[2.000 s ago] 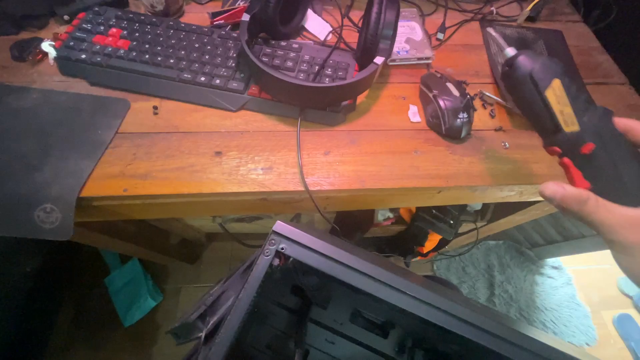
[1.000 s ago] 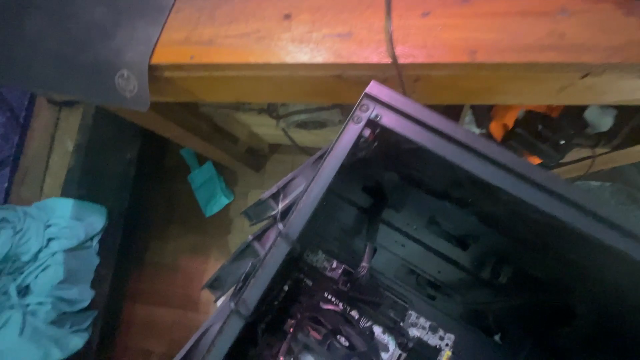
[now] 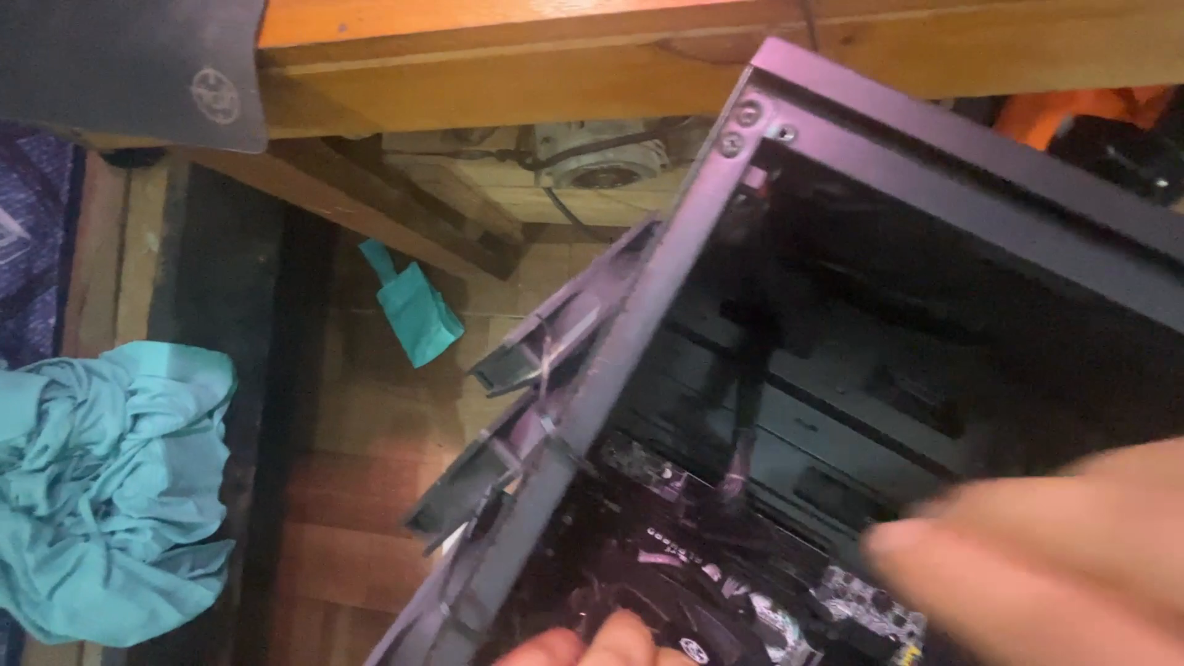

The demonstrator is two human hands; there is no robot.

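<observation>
An open computer case (image 3: 638,314) with a dark metal frame stands tilted in the view, its inside showing a motherboard (image 3: 869,601) and a black fan (image 3: 684,610) with a round emblem. At the bottom edge, the fingertips of my left hand (image 3: 601,647) are over the fan area; what they touch or hold cannot be made out. My right hand (image 3: 1045,555), blurred, is above the right part of the case opening, with its fingers bunched. Whether anything is between them is not visible.
The wooden desk edge (image 3: 509,83) runs along the top, with a black mat (image 3: 120,65) overhanging at left. Slatted case parts (image 3: 546,342) stick out on the left. A teal pouch (image 3: 421,314) lies on the floor, and a crumpled teal cloth (image 3: 120,490) is at far left.
The view has swung down from the desk to the case. Two seconds ago my right hand held a power screwdriver; now none shows. Both hands have come into view over the case since one second ago.
</observation>
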